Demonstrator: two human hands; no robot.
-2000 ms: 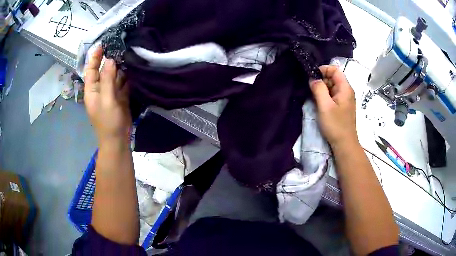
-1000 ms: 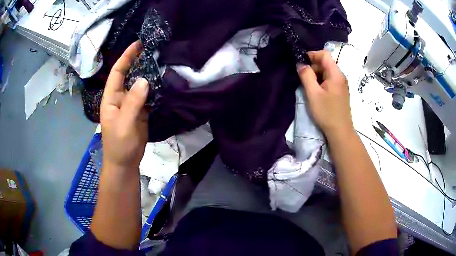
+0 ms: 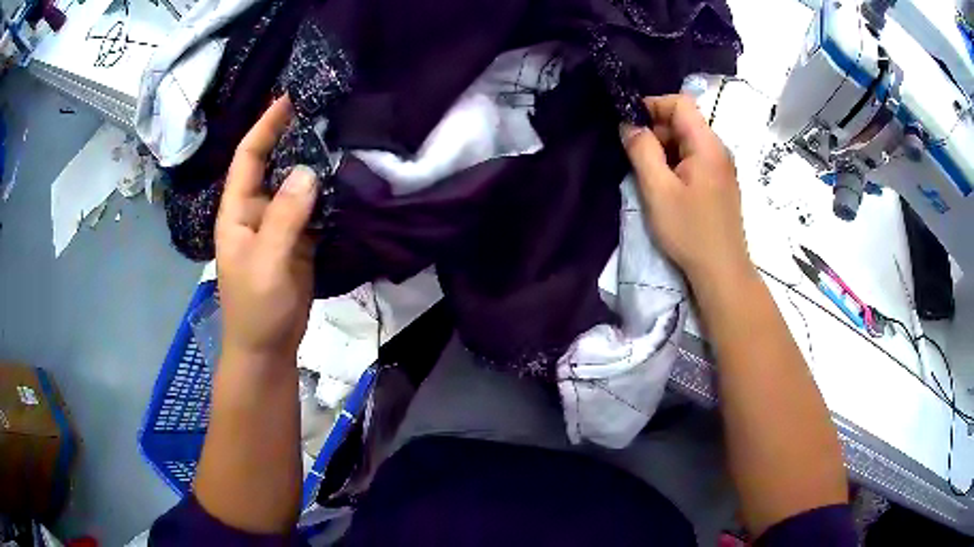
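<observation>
A garment with dark purple-black lining [image 3: 523, 230] spreads from the table's front edge down over its side. My left hand [image 3: 267, 230] holds a bunched piece of black speckled outer fabric [image 3: 318, 75] between thumb and fingers. My right hand [image 3: 689, 187] pinches a narrow speckled seam edge [image 3: 619, 86] at the garment's right. Pale lined cloth [image 3: 454, 134] shows in the opening between my hands. Another pale wrinkled piece [image 3: 614, 390] hangs below my right hand.
The sewing machine [image 3: 854, 91] stands at the right. Thread snips [image 3: 838, 288], a black phone [image 3: 927, 262] and a black cord lie on the white table [image 3: 785, 363]. A blue crate [image 3: 176, 395] with white cloth is at lower left; a brown box [image 3: 32, 433] stands beyond it.
My left hand has moved right and inward, turned more palm-up and gathered the speckled fabric. My right hand has moved slightly left and up. The garment has shifted slightly left.
</observation>
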